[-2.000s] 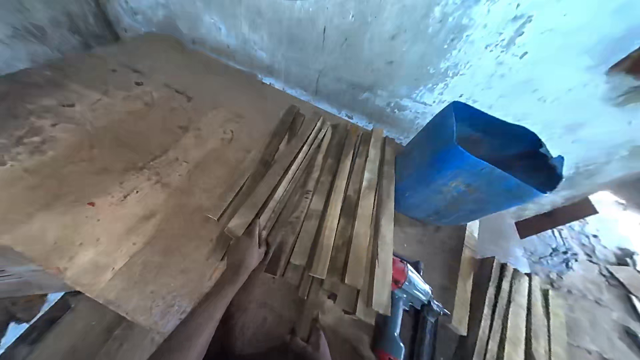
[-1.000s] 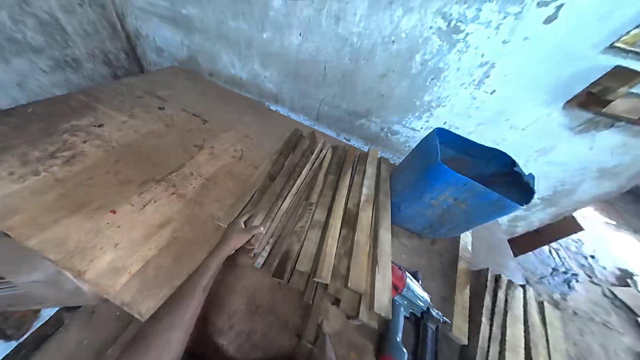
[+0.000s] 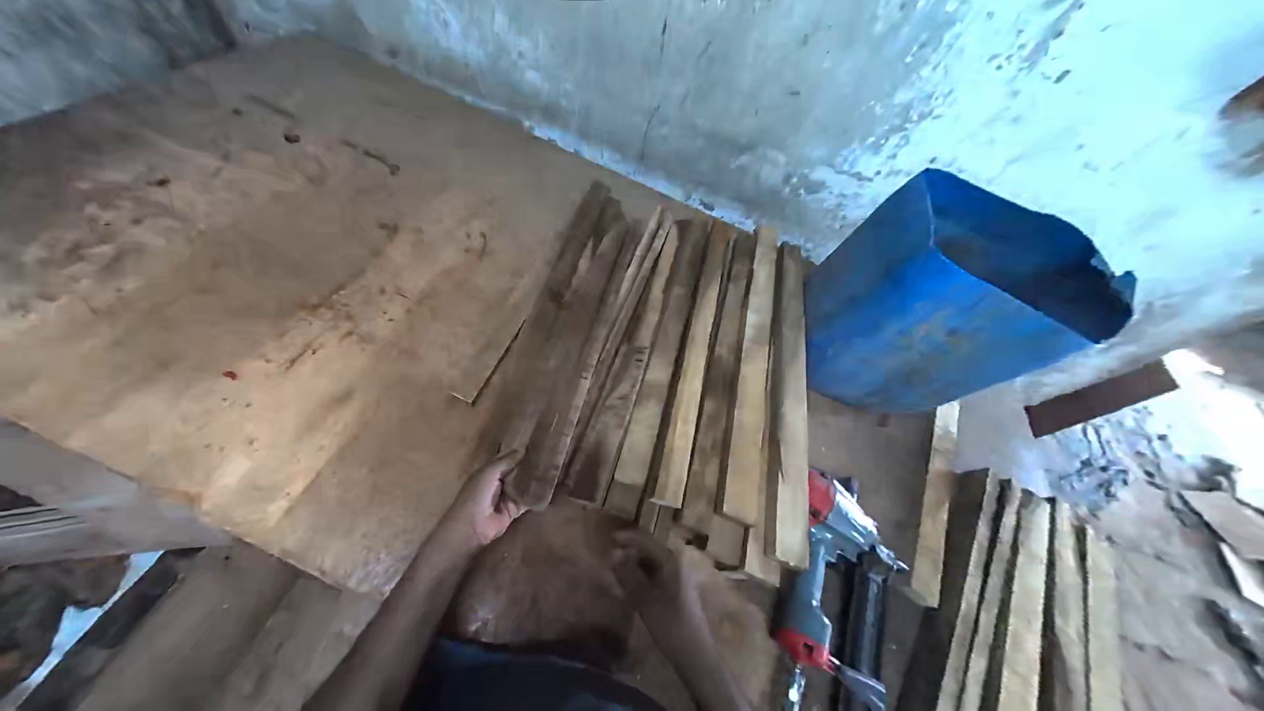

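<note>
Several narrow wooden slats (image 3: 688,365) lie side by side on a brown wooden tabletop (image 3: 375,474). My left hand (image 3: 489,499) grips the near end of a darker slat (image 3: 558,420) at the left side of the row. Blurred, my right hand (image 3: 647,563) hangs just below the near ends of the slats, its fingers curled; whether it holds anything does not show. To its right lies a red and grey pneumatic nail gun (image 3: 825,563), beside the slats' near ends.
A blue plastic container (image 3: 918,306) with a cut, ragged rim stands against the worn, painted wall (image 3: 632,89). More wooden slats (image 3: 1027,602) lie at the lower right. A brown board piece (image 3: 1101,395) rests beyond them.
My right hand has come into fuller view below the slats. The slats at the left of the row have shifted, and my left hand now holds one by its near end.
</note>
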